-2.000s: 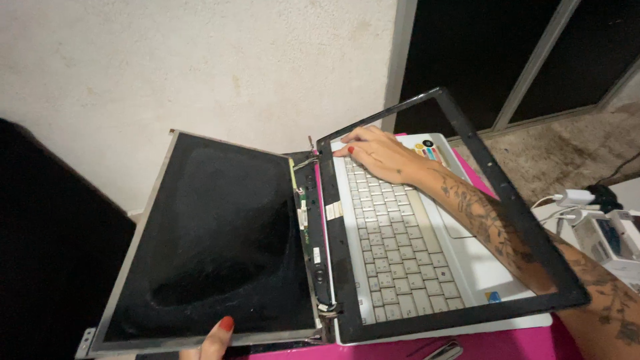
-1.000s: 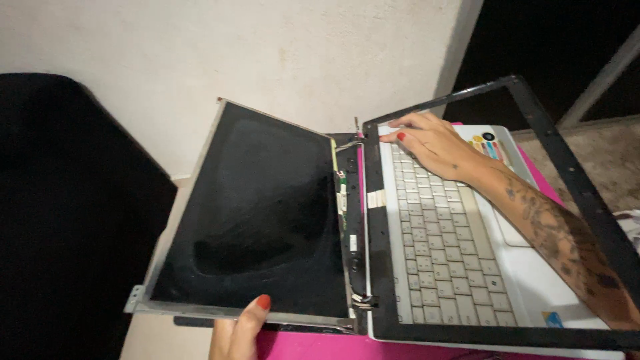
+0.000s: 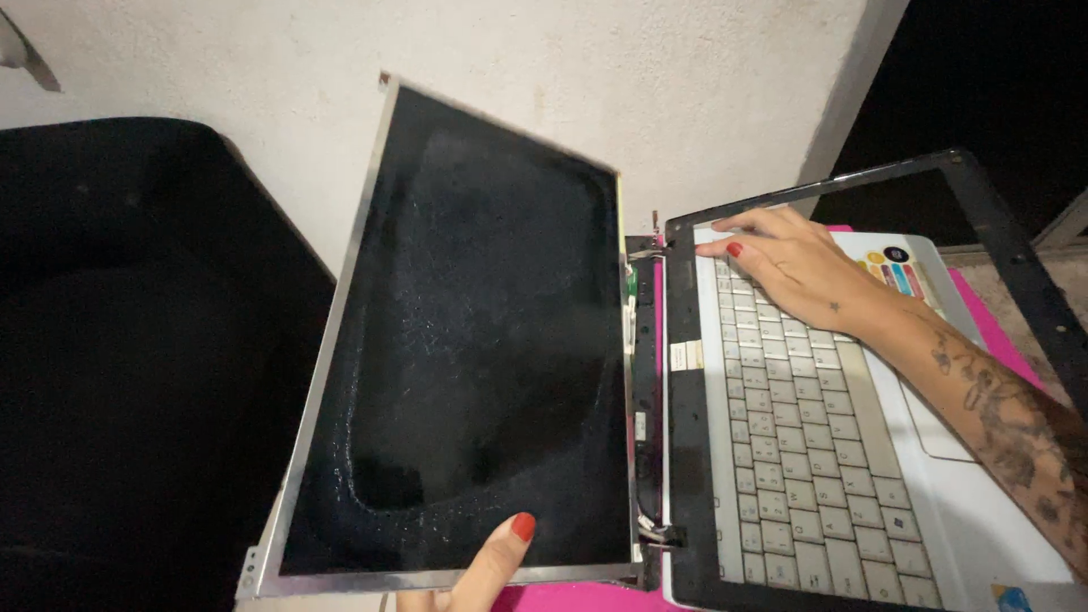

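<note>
A bare LCD panel [image 3: 484, 340] with a metal frame stands tilted beside a white laptop base [image 3: 943, 476]. My left hand [image 3: 484, 569] grips the panel's near edge, thumb on its dark face and fingers hidden behind. Through the opening of a loose black screen bezel [image 3: 693, 425], my right hand [image 3: 790, 263] rests on the laptop's far corner, by the end of the keyboard [image 3: 807, 433], thumb and forefinger apart. It holds nothing that I can see. Wires and a hinge [image 3: 659, 531] show between panel and base, along the laptop's back lid [image 3: 648, 340].
Under the laptop lies a bright pink surface [image 3: 561, 597]. A black padded piece of furniture [image 3: 153, 340] fills the left side. Behind stands a pale rough wall [image 3: 544, 76], with a dark opening at the upper right.
My left hand has raised the LCD panel to a steeper tilt away from the lid. My right hand stays at the far corner of the laptop. The view has shifted left.
</note>
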